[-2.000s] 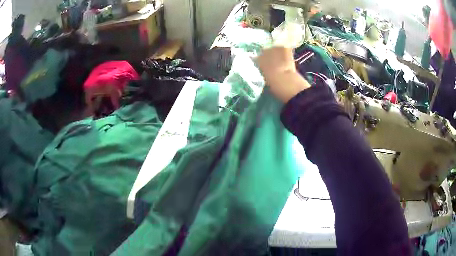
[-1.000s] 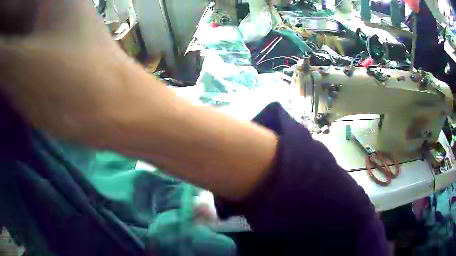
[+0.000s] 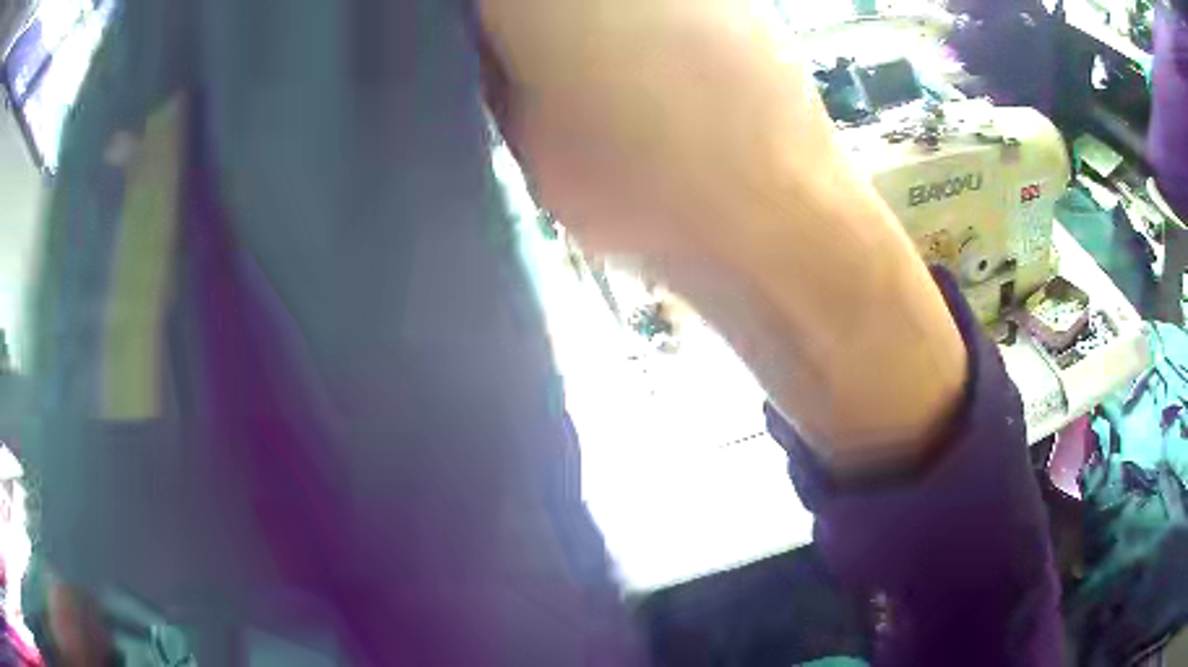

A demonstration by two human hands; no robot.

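A large green garment (image 3: 378,287), badly blurred, hangs upright close to the camera across the left half. It has a yellow strip (image 3: 141,261) and a purple area low down. My right hand (image 3: 625,104) is blurred and cut off by the top edge beside the garment; its grip cannot be made out. My bare right forearm and dark purple sleeve cross the middle and right. A small blurred skin-coloured patch at the lower left edge may be my left hand (image 3: 76,625); its fingers cannot be made out.
The cream sewing machine (image 3: 964,183), marked BAOYU, stands behind my forearm. The white table (image 3: 691,482) is strongly overexposed. An open box of small metal bits (image 3: 1058,313) sits at its right end. Green cloth (image 3: 1146,443) lies right of the table. A purple sleeve shows at the upper right edge.
The garment has come up close before the camera at left. My right forearm has swung upward and right. The view has shifted, and the scissors on the machine bed no longer show.
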